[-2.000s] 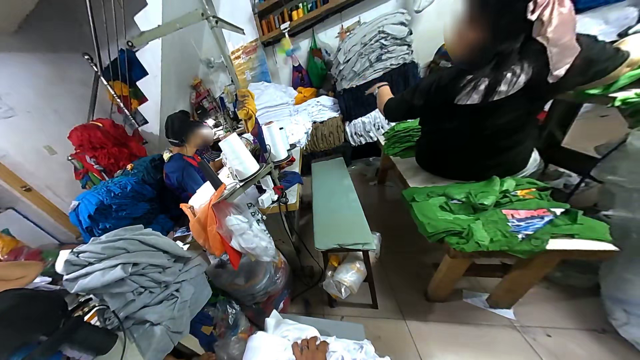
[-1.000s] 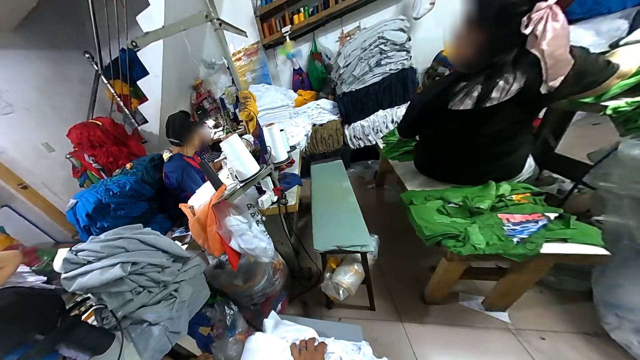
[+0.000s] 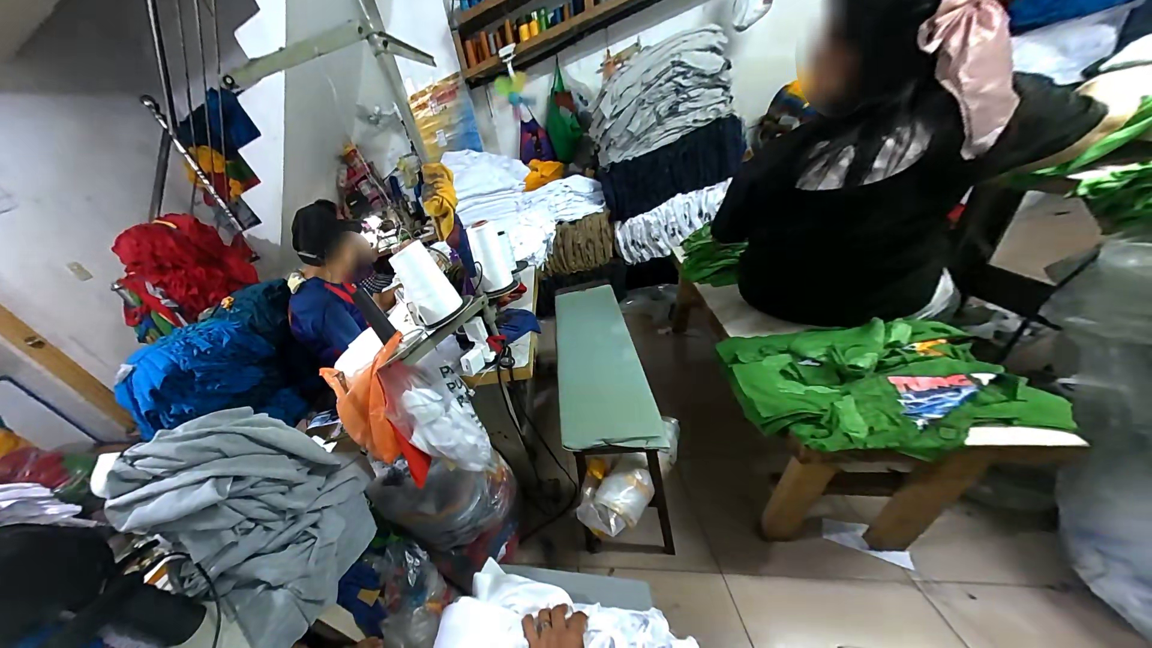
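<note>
At the bottom edge of the head view, what looks like my right hand [image 3: 553, 625] rests on a bundle of white cloth [image 3: 481, 621]. Its fingers are bent and slightly apart; the palm and wrist are hidden. A sliver of skin at the lower edge, left of the cloth, may be my left hand, but too little shows to tell. Behind the white cloth is a grey flat surface [image 3: 594, 587]. A heap of grey fabric [image 3: 243, 513] lies to the left, beside clear plastic bags [image 3: 450, 504] under an orange cloth [image 3: 364, 396].
A green-topped bench [image 3: 607, 369] stands ahead. At right, green printed shirts [image 3: 864, 387] lie on a wooden bench [image 3: 801, 490], where a person in black [image 3: 837, 216] sits. Another person [image 3: 324, 306] sits at left near thread cones [image 3: 427, 283]. Folded garments [image 3: 666, 90] are stacked at the back.
The seated person in black has drawn the arm that reached left toward the back stacks down to the body. My hand on the white cloth has stayed in about the same place.
</note>
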